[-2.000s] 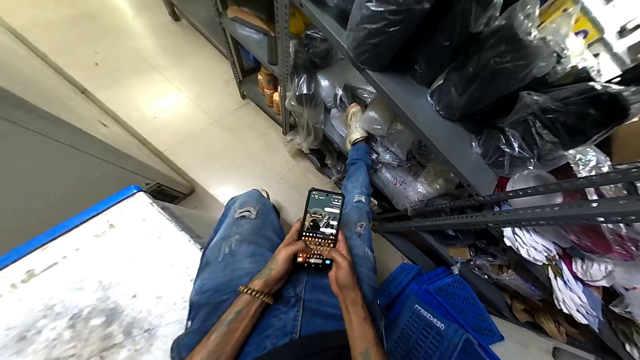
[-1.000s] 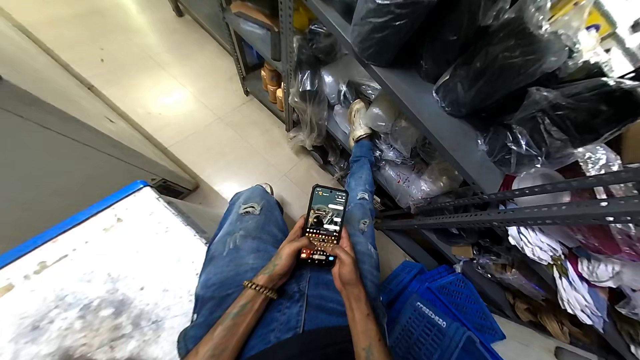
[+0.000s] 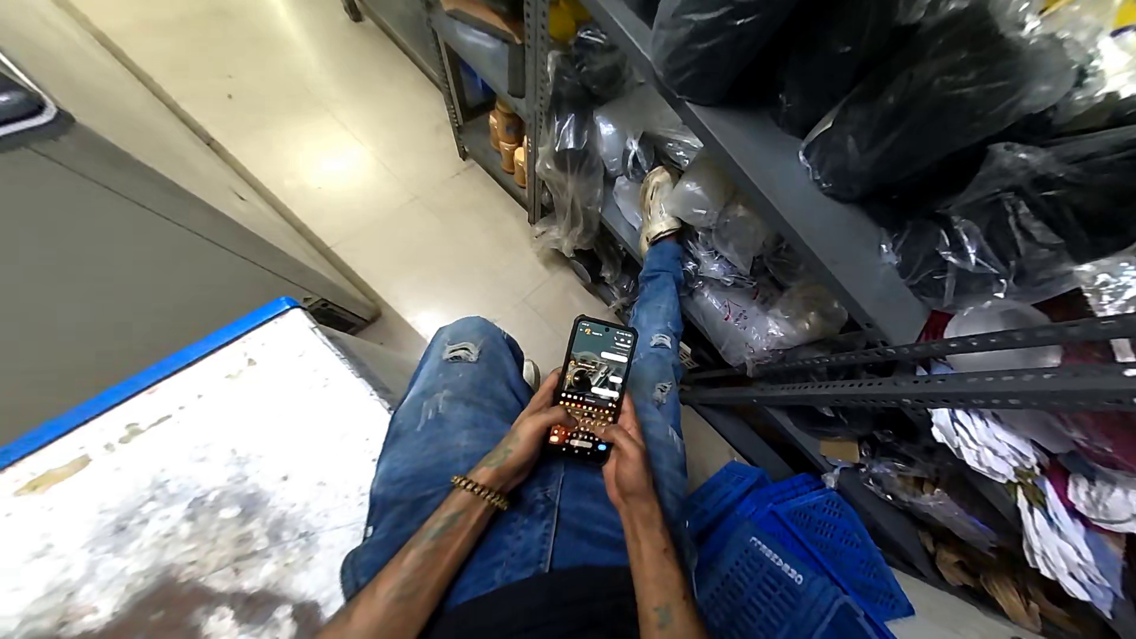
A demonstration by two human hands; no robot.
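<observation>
A smartphone in a dark case lies between my two hands, upright above my lap, its screen lit with a chat and a keyboard. My left hand grips the phone's left edge, its thumb over the keyboard. On the right edge, my right hand holds it too, thumb bent over the lower screen. A beaded bracelet circles my left wrist. Below the phone are my legs in ripped blue jeans.
Metal shelving on the right holds plastic-wrapped bundles; my shoe rests on its lower shelf. Blue plastic crates stand at lower right. A stained white tabletop with a blue edge is at left, beside a grey cabinet.
</observation>
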